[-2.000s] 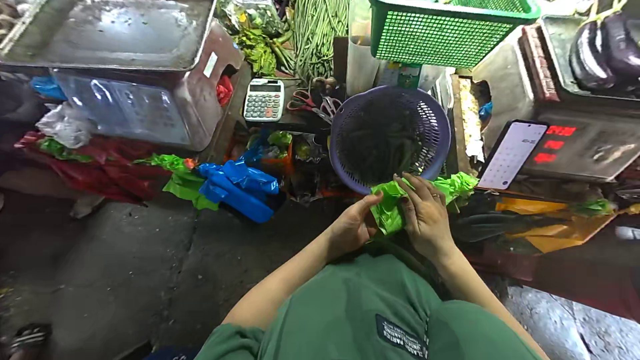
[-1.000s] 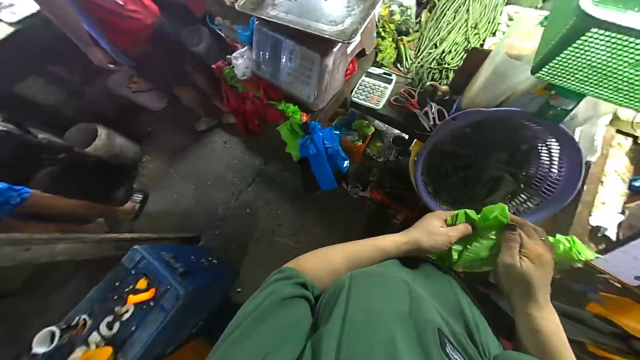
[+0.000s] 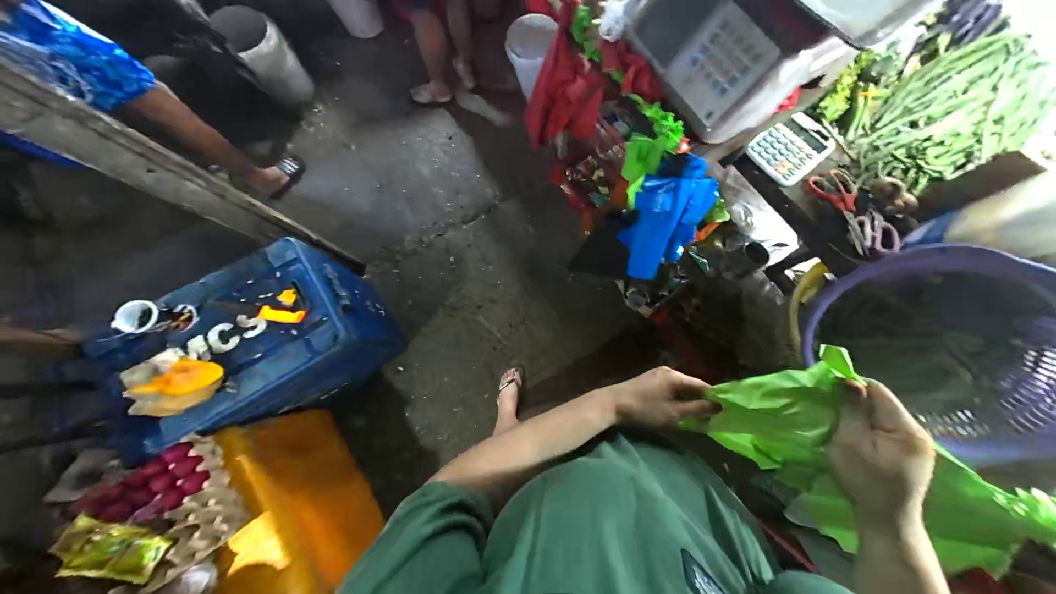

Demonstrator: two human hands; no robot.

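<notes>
A light green plastic bag (image 3: pixel 775 417) is stretched between my two hands at the lower right. My left hand (image 3: pixel 664 398) pinches its left edge, and my right hand (image 3: pixel 883 445) grips it near the top. More green plastic trails from beneath my right hand toward the right edge. Just beyond my right hand stands a purple plastic basket (image 3: pixel 850 276); its dark contents cannot be made out. Above the bag, blue plastic bags (image 3: pixel 670 214) hang beside green ones (image 3: pixel 648 157).
Scissors (image 3: pixel 833 191), a calculator (image 3: pixel 790 150) and long green beans (image 3: pixel 961 103) lie at the upper right beside a weighing scale (image 3: pixel 726 62). At left are a blue lidded box (image 3: pixel 272 355), an orange container (image 3: pixel 301 487), reddish eggs (image 3: pixel 157 483) and another person's leg (image 3: pixel 190 132).
The view has swung far to the left. The green bag, bunched in my hands before, is now spread out between them, with my hands farther apart.
</notes>
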